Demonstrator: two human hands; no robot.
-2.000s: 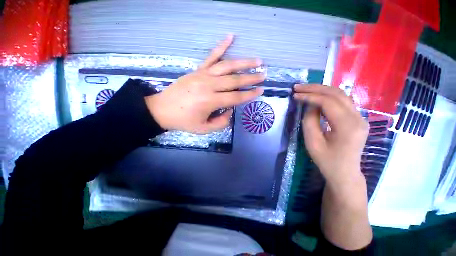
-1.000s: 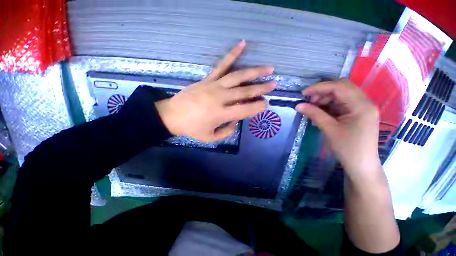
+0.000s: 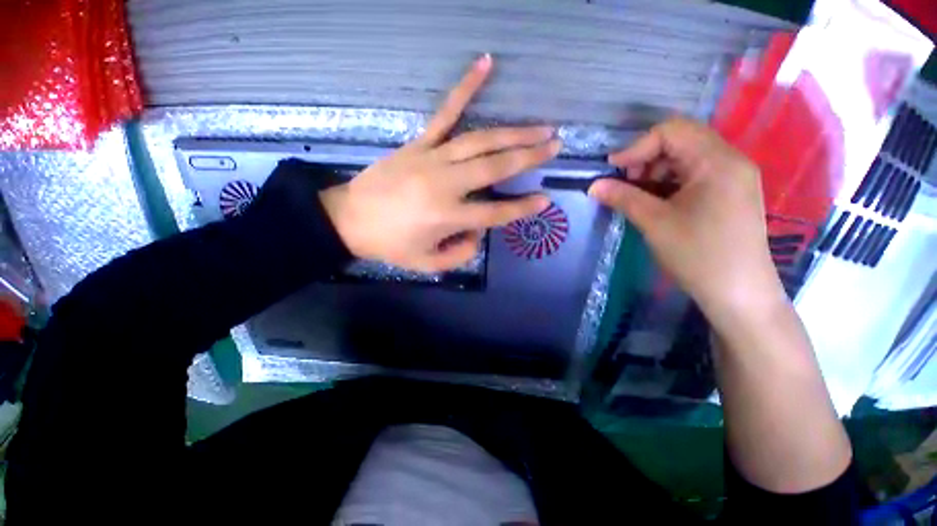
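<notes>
The dark grey laptop bottom cover (image 3: 432,334) lies on the bubble wrap mat (image 3: 298,121), which shows through its opening. My left hand (image 3: 432,195) rests spread over the cover's upper middle with nothing visible in it; its fingers reach to the right fan vent grille (image 3: 536,230). My right hand (image 3: 688,195) is at the cover's upper right corner. Its thumb and index finger pinch the right end of a black rubber foot (image 3: 565,184), which lies along the cover's upper edge.
A long grey-white ribbed stack (image 3: 411,46) is behind the cover. Red bubble bags (image 3: 62,72) and silvery bubble bags (image 3: 77,205) are at the left. At the right are red film (image 3: 771,154), a sheet of rubber feet (image 3: 884,195), white sheets (image 3: 848,318) and larger black pads (image 3: 658,360).
My right hand has moved from touching the cover's corner to pinching the black foot's end. The view has shifted slightly. The red film and foot sheets at the right show differently. My left hand stays spread.
</notes>
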